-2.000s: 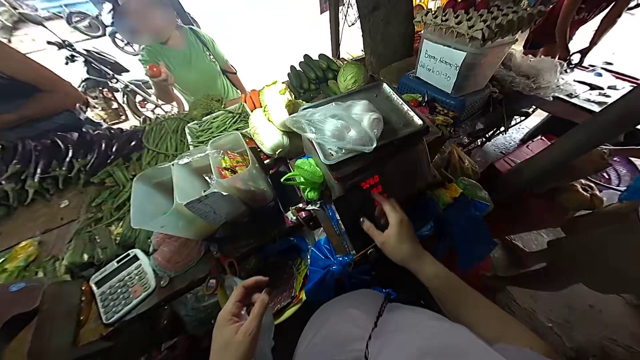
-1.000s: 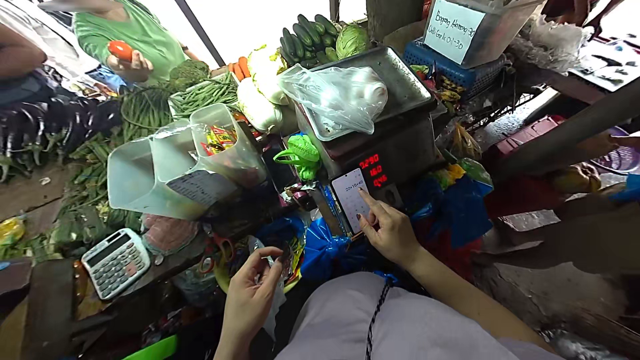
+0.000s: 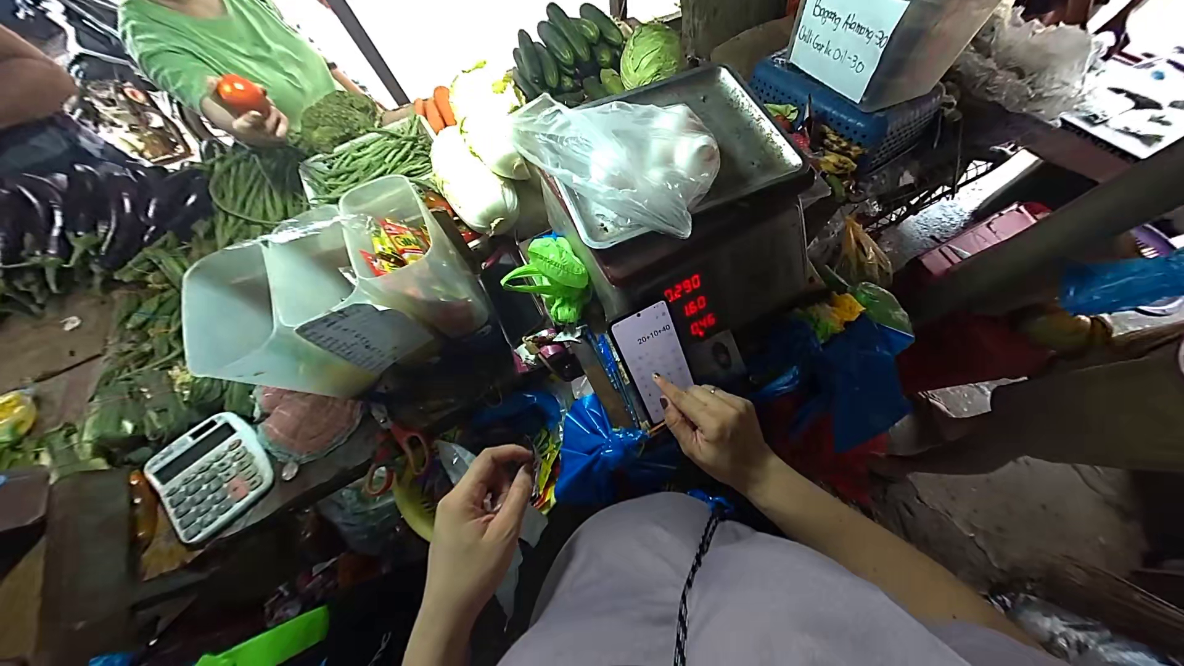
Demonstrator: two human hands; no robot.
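Observation:
A smartphone point(image 3: 651, 356) with a lit calculator screen leans at the front of a digital weighing scale point(image 3: 740, 268) with red digits. My right hand point(image 3: 717, 430) has its index finger on or just above the screen and grips nothing. On the scale's metal tray point(image 3: 754, 139) lies a clear plastic bag point(image 3: 620, 162) with pale round contents. My left hand point(image 3: 486, 509), fingers curled with the thumb near the index finger, is held low in front of my body; whether something small is between the fingers cannot be told.
Clear plastic bins point(image 3: 277, 305) with sachets stand left of the scale, a desk calculator point(image 3: 209, 476) lower left. Eggplants point(image 3: 92, 213), string beans point(image 3: 379, 157) and cucumbers point(image 3: 564, 46) lie behind. Across the stall a person holds a tomato point(image 3: 240, 92). A blue basket point(image 3: 851, 111) stands at right.
The phone, lit at the front of the scale one second ago, is not plainly visible two seconds ago. My right index finger has moved onto or close above its screen. The view has shifted closer to the stall.

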